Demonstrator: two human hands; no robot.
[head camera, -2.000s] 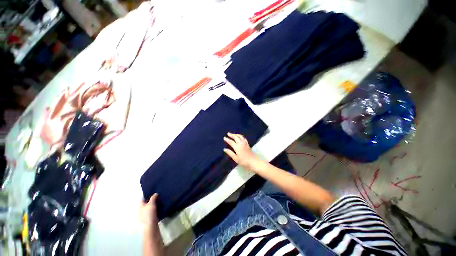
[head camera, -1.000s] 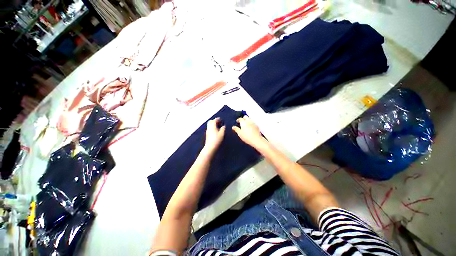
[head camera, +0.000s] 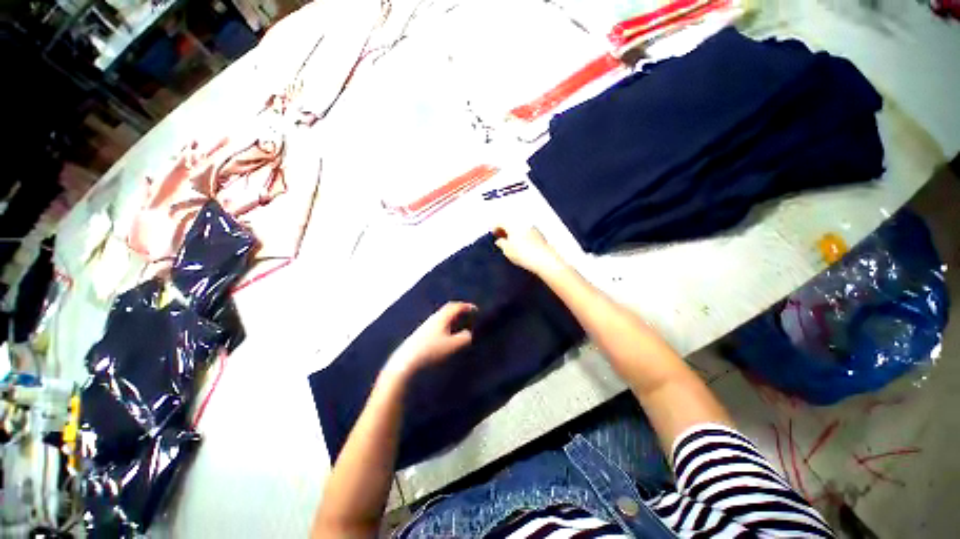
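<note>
A navy garment (head camera: 421, 305) lies as a long flat folded strip on the table in front of me, slanting from lower left to upper right. My left hand (head camera: 434, 339) is over its middle, thumb and fingers apart and holding nothing. My right hand (head camera: 524, 251) is at its far upper edge, fingertips on the cloth; whether they pinch it I cannot tell. The garment's right part lies partly under my right forearm.
An unpacked navy stack (head camera: 716, 137) lies at right. A packed glossy pile (head camera: 142, 368) and pink garments (head camera: 200, 184) lie at left. Clear bags with red strips (head camera: 447, 192) and a short dark stick (head camera: 504, 191) lie beyond the garment. A blue waste bag (head camera: 863, 326) is on the floor at right.
Both hands came together at the garment's upper end, the left from its lower corner. Since then my left hand has moved back to the middle, and my right hand has stayed near the upper edge.
</note>
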